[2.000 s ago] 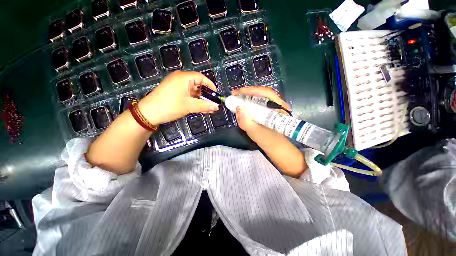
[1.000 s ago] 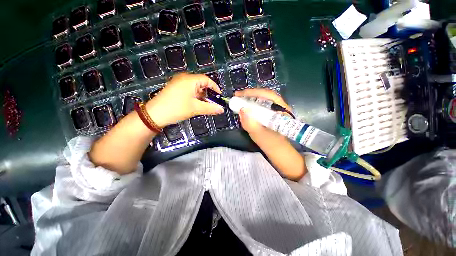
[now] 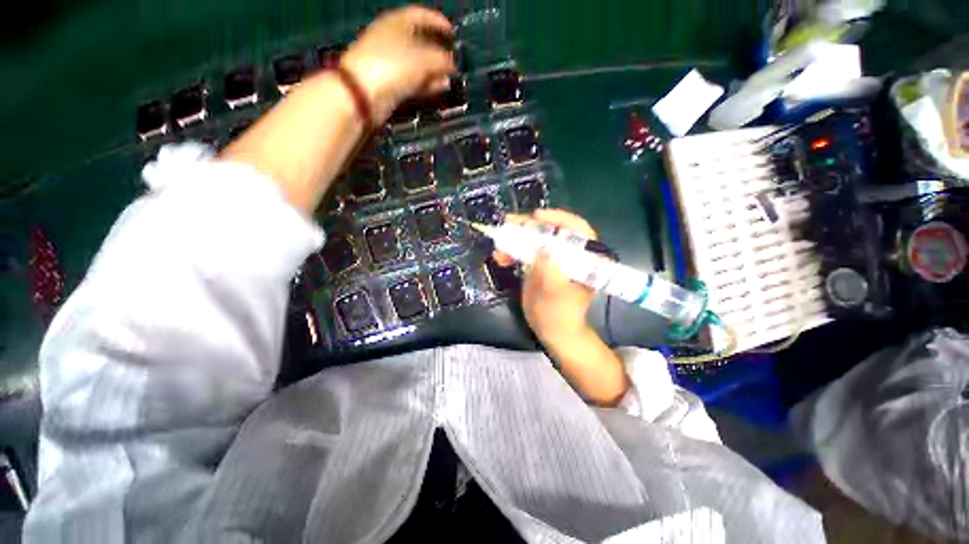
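Observation:
My right hand (image 3: 558, 271) holds the large clear-white dispensing syringe (image 3: 616, 278), its yellowish needle pointing left over the tray and its green cap at the rear. My left hand (image 3: 409, 53) is stretched out over the far edge of the blister tray, blurred, with fingers bent; whether it holds anything cannot be told. The clear blister tray (image 3: 329, 342) holds rows of small black rounded-square housings (image 3: 418, 168). My left forearm and sleeve hide part of the tray's left side.
A white board with rows of tiny parts (image 3: 733, 234) lies at the right, beside a black box with a red light (image 3: 850, 181). Red piles lie at the left (image 3: 45, 271) and upper right (image 3: 640, 136). A white square (image 3: 689, 102) lies nearby. Another person's sleeve (image 3: 893, 425) is lower right.
My left hand has left the needle tip, where it held a black housing, and moved up to the tray's far edge. My right hand still holds the syringe. The view has shifted.

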